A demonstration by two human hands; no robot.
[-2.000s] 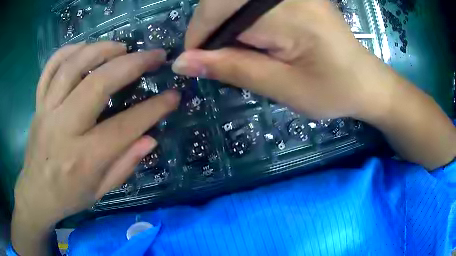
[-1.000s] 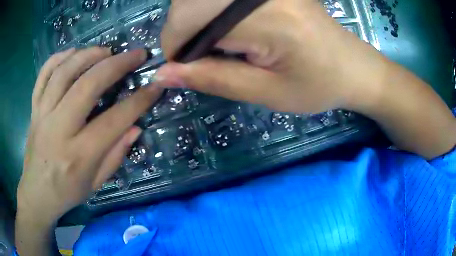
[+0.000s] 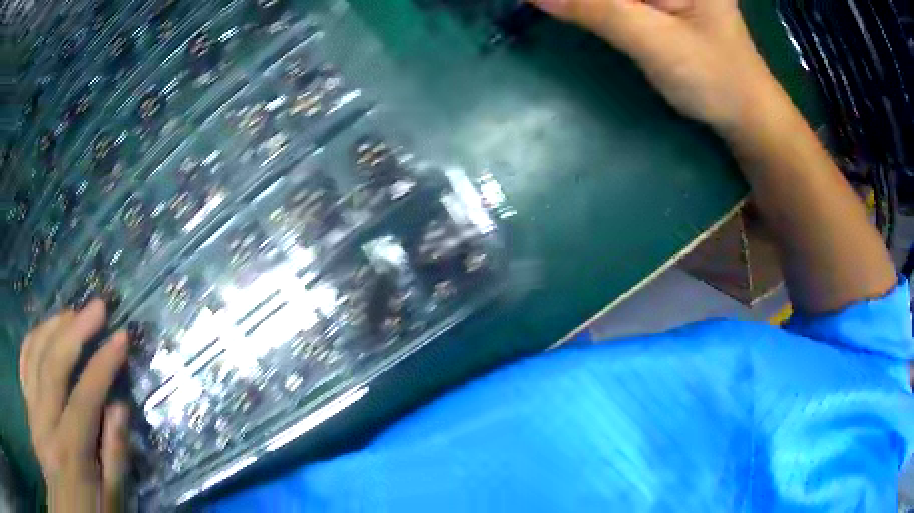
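Note:
The clear blister tray (image 3: 331, 130) fills the left half of the view, blurred and with strong glare. Small electronic assemblies (image 3: 371, 155) lie in its pockets as dark clusters with bright dots. My left hand (image 3: 75, 401) lies at the tray's lower left, its fingers apart over the edge; I cannot see it holding anything. My right hand (image 3: 671, 40) is at the top, right of the tray, beside the loose dark parts (image 3: 501, 20). Its fingertips are cut off by the upper edge, so what it holds is hidden. No tweezers can be made out.
The dark green mat (image 3: 601, 200) lies under the tray and reaches an edge at the lower right. Dark shiny stacked trays (image 3: 852, 90) stand at the far right. A brown box-like thing (image 3: 727, 255) is below the mat's edge. The blue smock (image 3: 581, 431) fills the bottom.
The view has swung to the right, so the tray sits further left. My right hand has left the tray for the loose parts; my left hand now shows at the tray's lower left.

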